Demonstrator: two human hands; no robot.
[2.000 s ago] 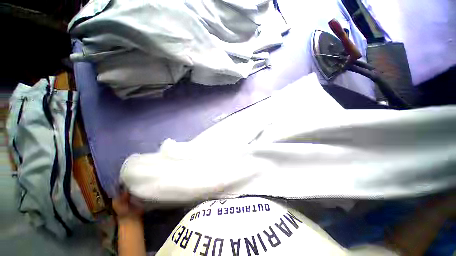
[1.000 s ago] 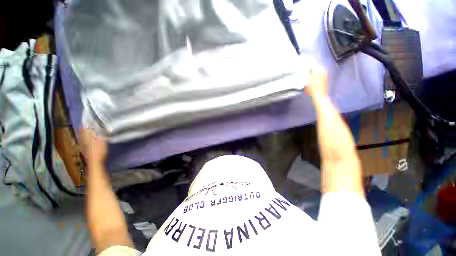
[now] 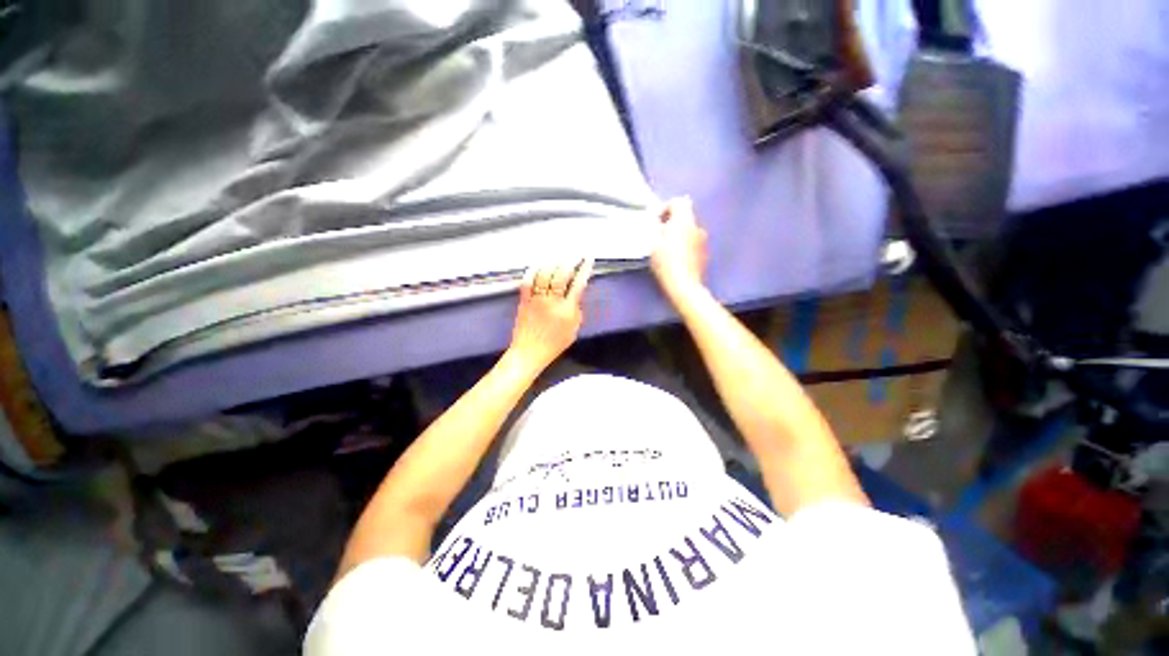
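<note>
A light grey garment (image 3: 385, 141) lies spread on the purple-blue ironing table (image 3: 756, 244). Its long hem edge (image 3: 385, 263) runs along the table's near side, with a narrow dark line in it and a dark spot at the left end. My left hand (image 3: 554, 304) lies on the hem near its right part, fingers on the cloth. My right hand (image 3: 677, 244) pinches the hem's right corner. The steam iron (image 3: 797, 64) stands to the right of the garment, cut off by the top edge, and nothing holds it.
A thick dark hose (image 3: 917, 205) runs from the iron down to the right. A dark flat pad (image 3: 959, 141) lies beside the iron. A carton (image 3: 872, 352) and a red object (image 3: 1079, 519) are below the table on the right. Cluttered items lie under the table.
The garment has gone from bunched and lifted to spread flat on the table. My left hand has moved from the hem's left end towards its right end, close to my right hand.
</note>
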